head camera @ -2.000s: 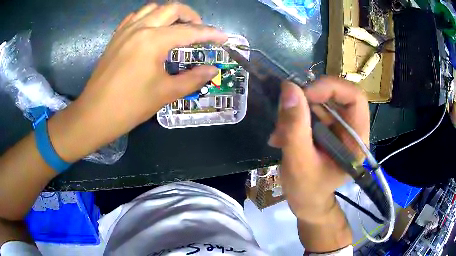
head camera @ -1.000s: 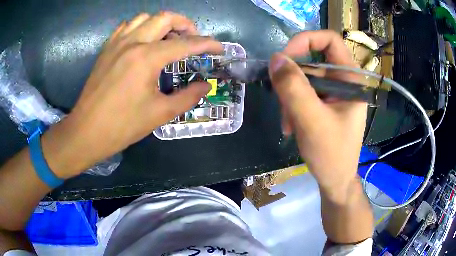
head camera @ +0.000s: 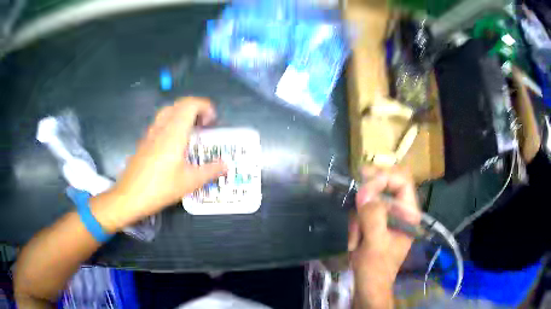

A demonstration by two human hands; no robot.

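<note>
The frame is blurred. A white power strip housing [head camera: 254, 181], open side up with small parts inside, lies on the dark mat. My left hand [head camera: 172, 154] is on its left side, thumb over the inside and fingers at the upper left edge. My right hand [head camera: 383, 211] holds the soldering iron [head camera: 402, 224] to the right of the housing, its tip end pointing left, away from the housing. The tip itself is too blurred to make out. A pale cable trails right from the iron.
A clear bag of blue discs [head camera: 272, 45] lies behind the housing. One blue piece [head camera: 166, 79] is on the mat at upper left. A crumpled plastic bag [head camera: 75, 160] lies left. An open carton [head camera: 428, 151] with cream-handled tools and a black box [head camera: 468, 108] stand right. Another person's arm shows far right.
The view has shifted, showing more of the bag of blue discs. My right hand has drawn the iron away from the housing to the right. My left hand stays at the housing.
</note>
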